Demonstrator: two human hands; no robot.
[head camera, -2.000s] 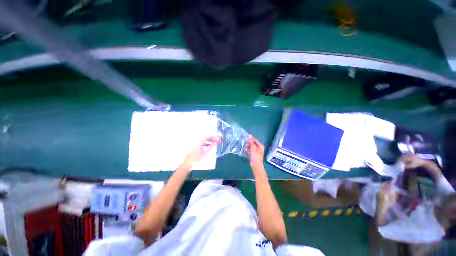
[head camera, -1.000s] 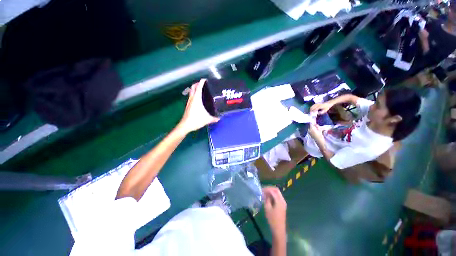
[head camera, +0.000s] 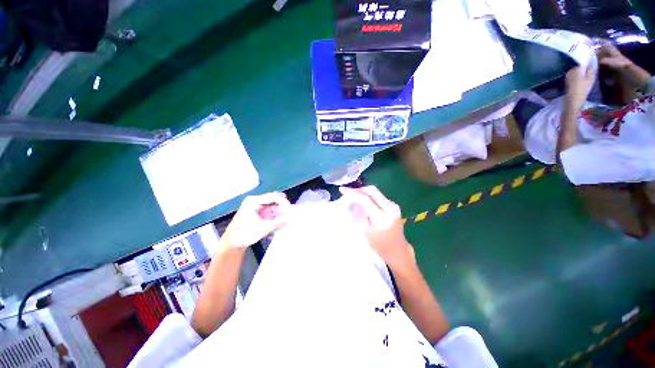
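Note:
A black retail box with white and red print (head camera: 381, 32) sits on the blue top of the weighing scale (head camera: 363, 128). My left hand (head camera: 262, 219) and my right hand (head camera: 377, 215) are raised in front of my white shirt, fingers curled and pinching. Clear shrink film (head camera: 314, 195) shows between and just beyond them; its outline is washed out against the shirt. Neither hand touches the box. The flat whitish bag stack (head camera: 200, 169) lies on the green bench beside the metal arm (head camera: 86, 131).
White sheets (head camera: 467, 61) lie right of the scale. A person in white (head camera: 610, 136) handles paper at far right, near an open carton (head camera: 431, 162). The grey control box (head camera: 172, 255) is below the bench edge at left. Small white scraps (head camera: 72, 108) lie on the bench at left.
My left hand has let go of the black box, now resting on the scale, and come back to my chest. My right hand has come in beside it. The view has turned downward and left.

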